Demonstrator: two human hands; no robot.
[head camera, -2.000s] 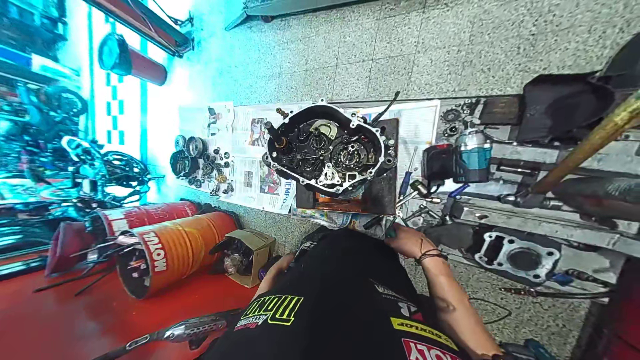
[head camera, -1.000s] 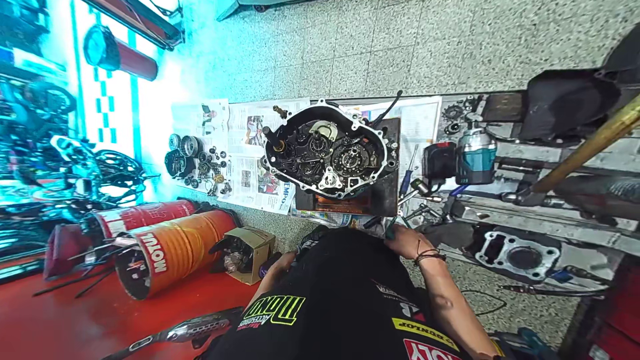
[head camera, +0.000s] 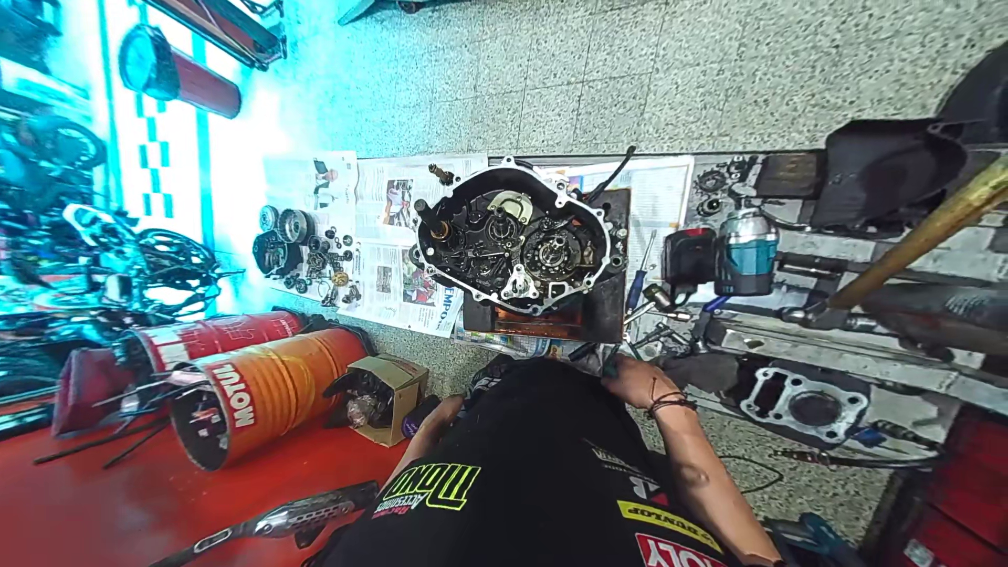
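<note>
An opened engine crankcase (head camera: 516, 236) with gears inside rests on a dark metal support (head camera: 606, 315) over newspaper. My right hand (head camera: 634, 382), with a dark cord on its wrist, is low at the bench edge beside several metal tools (head camera: 661, 335); its fingers are partly hidden, and I cannot tell whether it holds something. My left hand (head camera: 445, 411) hangs by my body near a cardboard box (head camera: 405, 394), its fingers mostly hidden by the shirt. A blue-handled screwdriver (head camera: 636, 290) lies right of the crankcase. Small gears and engine parts (head camera: 327, 256) lie on newspaper (head camera: 394, 307) at the left.
A blue and silver power tool (head camera: 746, 252) lies right of the screwdriver. Farther right are a wooden handle (head camera: 921, 236) and a cylinder block with a square-cornered top face (head camera: 811, 405). Orange and red drums (head camera: 291, 378) stand at lower left, near an exhaust pipe (head camera: 291, 520).
</note>
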